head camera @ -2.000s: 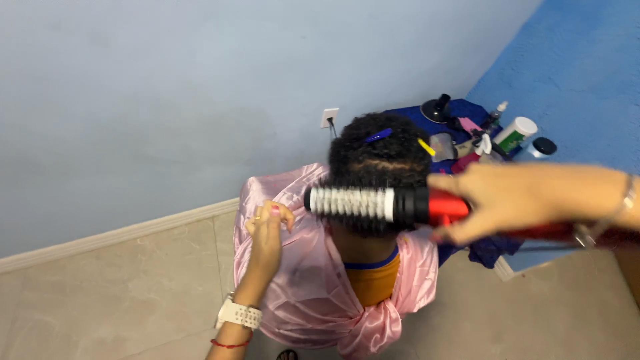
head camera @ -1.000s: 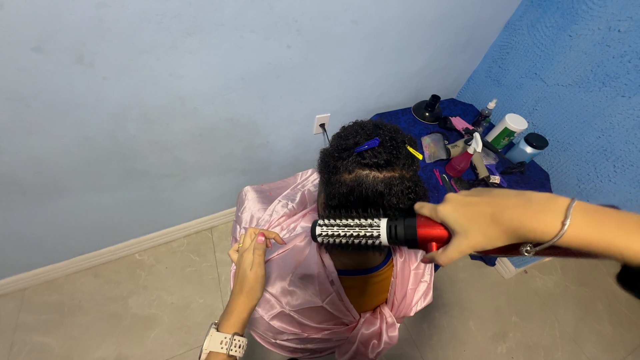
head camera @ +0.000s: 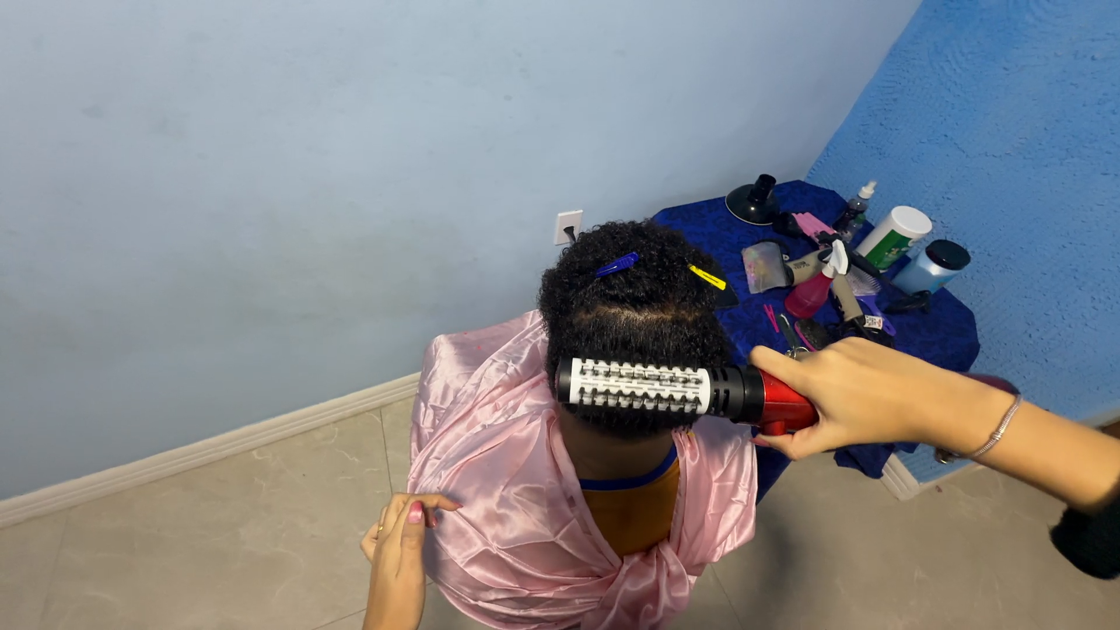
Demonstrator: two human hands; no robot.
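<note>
My right hand [head camera: 836, 398] grips the red and black handle of a round hot-air brush [head camera: 643, 387]. The white bristled barrel lies across the lower back of a seated person's short curly hair [head camera: 643, 328]. A blue hair clip [head camera: 618, 264] and a yellow hair clip [head camera: 707, 277] sit higher on the head, above a horizontal parting. A pink satin cape [head camera: 507, 481] covers the person's shoulders and is gathered at the back. My left hand [head camera: 405, 525] is beside the cape's left edge, fingers partly bent, holding nothing visible.
At the right stands a table with a dark blue cloth [head camera: 691, 214], bearing a pink spray bottle [head camera: 809, 293], a white and green container [head camera: 897, 236], a blue jar [head camera: 932, 267], a black diffuser [head camera: 752, 201] and combs. A plug sits in the wall outlet [head camera: 568, 226].
My left hand has moved down and away from the head. My right hand keeps hold of the brush, which stays at the back of the hair.
</note>
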